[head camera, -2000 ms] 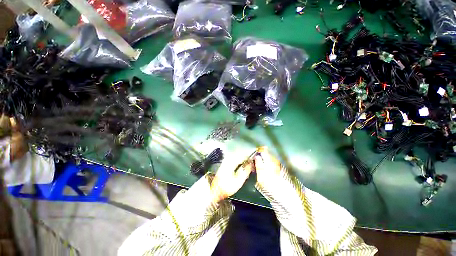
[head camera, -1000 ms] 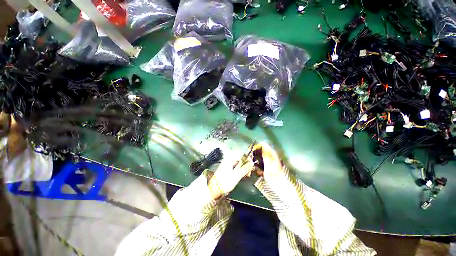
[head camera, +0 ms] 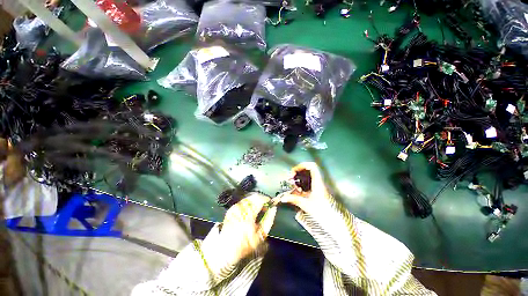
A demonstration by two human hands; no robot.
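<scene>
My right hand [head camera: 310, 188] holds a small black plastic part [head camera: 302, 178] between thumb and fingers, above the mat's front edge. My left hand [head camera: 248, 217] is just left of and below it, fingers curled around something slim, perhaps a small tool; it is blurred and overexposed. A thin piece shows between the two hands. A folded black cable bundle [head camera: 237, 192] lies on the green mat, touching or close behind my left hand. A loose pile of small grey pieces [head camera: 255, 156] lies behind the hands.
Two open clear bags, left [head camera: 223, 78] and right [head camera: 307, 78], hold black parts. A large cable heap with white connectors [head camera: 463, 115] lies right, a darker heap [head camera: 75, 110] left. A lone black coil [head camera: 414, 195] lies right. A blue plastic stool [head camera: 63, 218] stands at lower left.
My left hand has moved down and left, away from the right fingertips. My right hand has turned so the black part shows more clearly. The view has shifted slightly.
</scene>
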